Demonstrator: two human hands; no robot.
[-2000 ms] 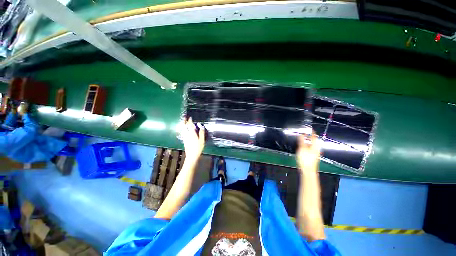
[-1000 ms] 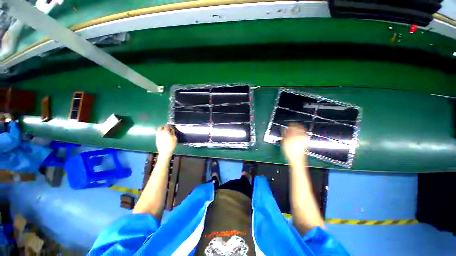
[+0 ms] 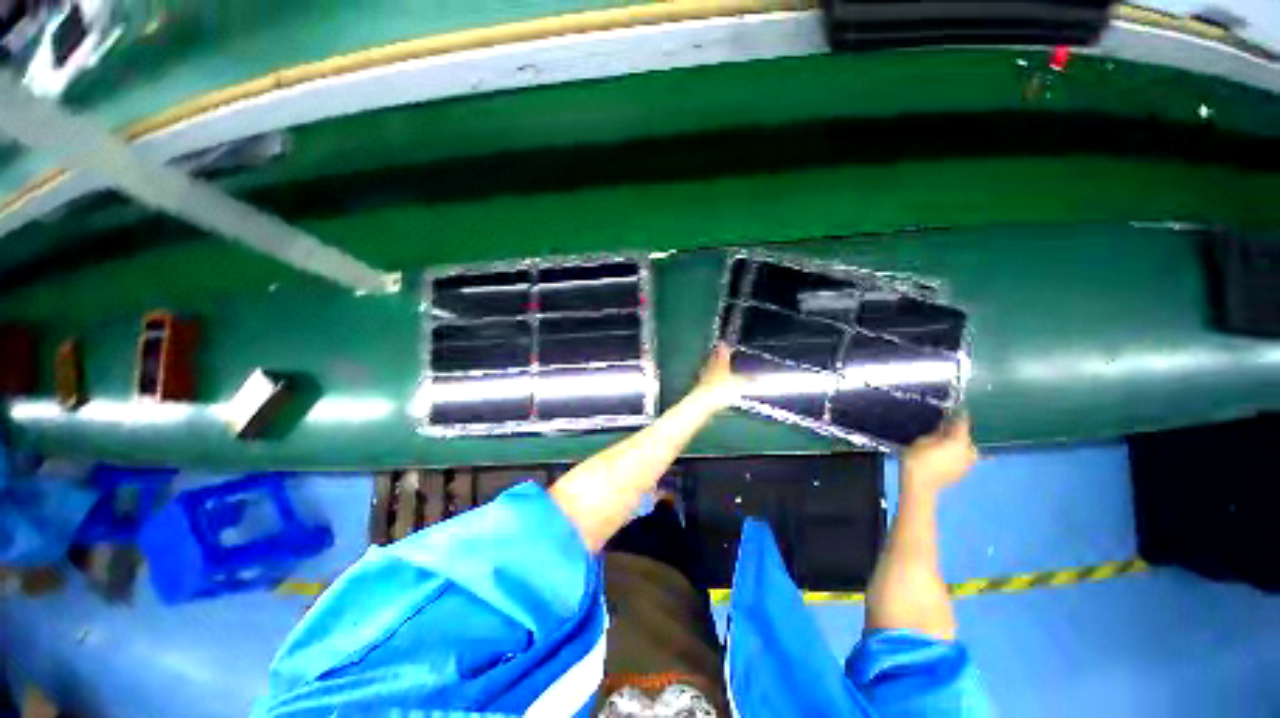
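Observation:
A blister tray [image 3: 842, 345] with several glossy black rectangles lies slightly askew on the green bench, in front of me to the right. My left hand [image 3: 720, 382] is at its lower left corner and grips the edge. My right hand [image 3: 942, 452] is at its lower right corner, with the fingers on the edge. A second blister tray [image 3: 538, 344] with black rectangles in two columns lies flat on the bench to the left, untouched.
A small pale box [image 3: 257, 401], a fixture frame stack [image 3: 166, 356] and a smaller frame piece [image 3: 68, 372] stand at the left. A white post [image 3: 211, 204] slants over the bench. A dark tray stack [image 3: 1247, 283] is at the right edge. A blue stool [image 3: 236, 533] is below left.
My left hand has moved right from the left tray to the right tray. My right hand has moved to the right tray's lower right corner. The view has shifted right.

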